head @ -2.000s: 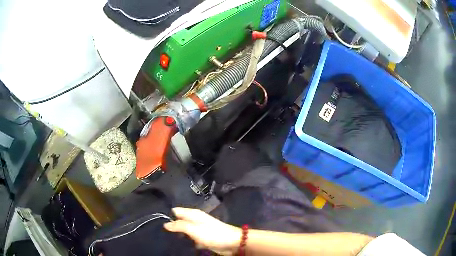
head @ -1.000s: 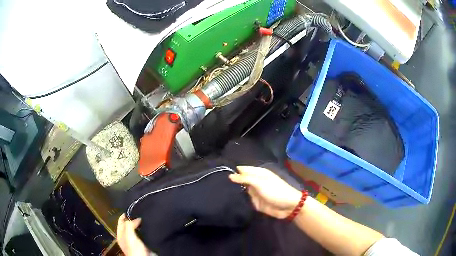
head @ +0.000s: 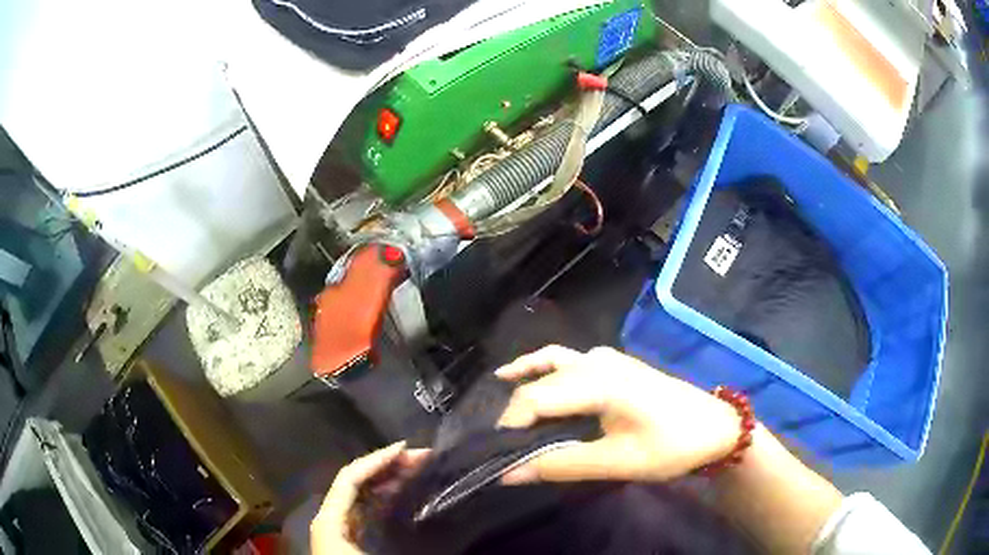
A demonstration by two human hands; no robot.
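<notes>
A dark garment (head: 477, 461) with a thin silver-white trim line along its edge is bunched between my hands at the bottom centre. My right hand (head: 618, 423), with a red bead bracelet at the wrist, holds the edge from the right, thumb below the trim and fingers above. My left hand (head: 363, 493) is at the garment's left side with fingers curled around the cloth; its lower part is cut off by the frame edge. The lower part of the garment is dark and blurred.
A blue crate (head: 797, 401) at right holds dark folded pieces with a white label. A green control box (head: 488, 92), a grey hose (head: 521, 173) and an orange-red head (head: 352, 314) are ahead. A speckled block (head: 244, 331) and a carton of dark pieces (head: 195, 439) are at left.
The garment was spread flat with its trim in a long curve; now its edge is gathered and folded. My right hand has moved right, my left hand rightward, closer to it.
</notes>
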